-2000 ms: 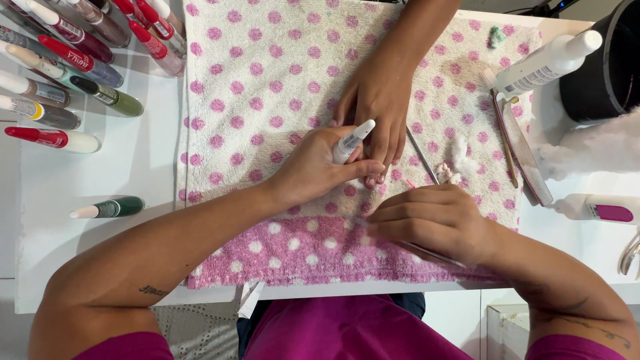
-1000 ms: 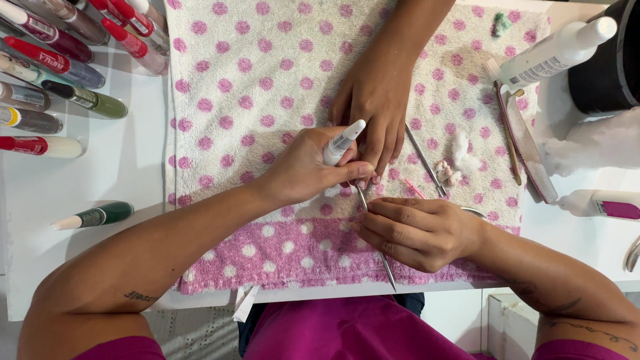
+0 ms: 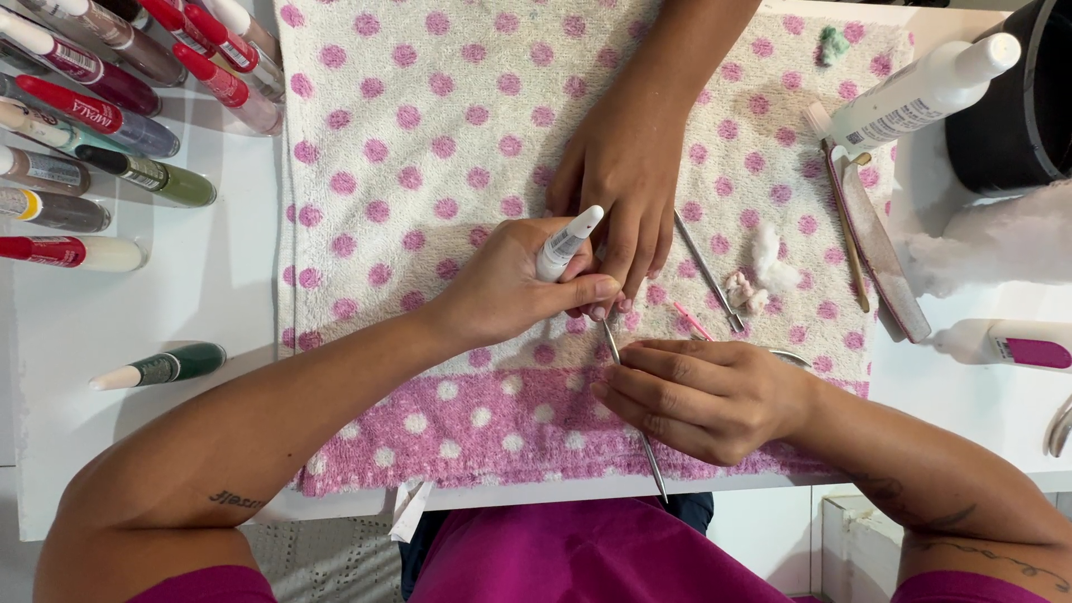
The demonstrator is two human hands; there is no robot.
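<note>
My left hand (image 3: 523, 280) is closed round a small white tapered bottle (image 3: 567, 244), its thumb and fingers also at a fingertip of another person's hand (image 3: 632, 184). That hand lies palm down on the polka-dot towel (image 3: 444, 109). Between the thumb and fingers of my right hand (image 3: 708, 394) is a thin metal manicure tool (image 3: 652, 465); its upper tip meets the other person's fingernail, and its lower end points towards the towel's near edge. A second metal tool (image 3: 708, 270), a pink stick (image 3: 692, 321) and cotton tufts (image 3: 772, 260) lie just beyond my right hand.
Many nail polish bottles (image 3: 109, 117) stand at the left, with a dark green one (image 3: 180, 364) nearer me. On the right are a nail file (image 3: 883, 243), a wooden stick (image 3: 852, 234), a white bottle (image 3: 917, 92), a black container (image 3: 997, 126), cotton (image 3: 997, 234) and a magenta-labelled bottle (image 3: 1034, 343).
Two seconds ago the metal tool lay back under my right hand; since then it has swung round to touch the fingertip. My left hand still holds the white bottle.
</note>
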